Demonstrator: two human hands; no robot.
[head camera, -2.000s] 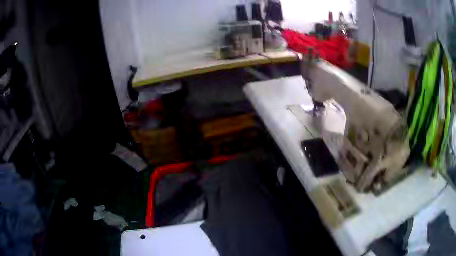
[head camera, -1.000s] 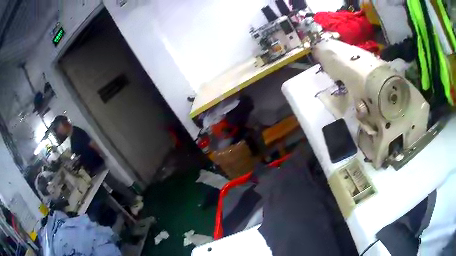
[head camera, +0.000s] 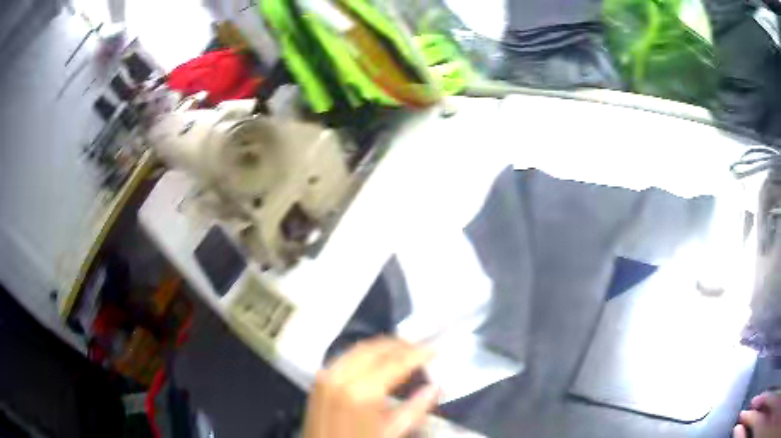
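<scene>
A dark grey garment panel (head camera: 569, 231) lies spread on the white table. On it lies a patch pocket (head camera: 612, 372) with rounded lower corners, largely washed out by glare. A small navy blue triangle (head camera: 629, 276) shows near the pocket's top left. My left hand (head camera: 372, 392) is blurred at the bottom centre, fingers bent, beside a pale piece (head camera: 445, 291) left of the panel. A dark spot shows between its fingers; whether it grips anything is unclear. My right hand (head camera: 760, 419) is cut off at the lower right edge; only some fingers show beside the table.
A cream sewing machine (head camera: 257, 167) stands upper left, with a flat black rectangle (head camera: 221, 259) and a divided tray (head camera: 259, 312) beside it. Yellow-green striped material (head camera: 368, 51) hangs behind. Red cloth (head camera: 214, 75) lies at the back left. Dark cloth (head camera: 231, 376) hangs by the table edge.
The view has swung right, from the doorway and floor to the table with the panel and pocket. Both hands have come into the picture.
</scene>
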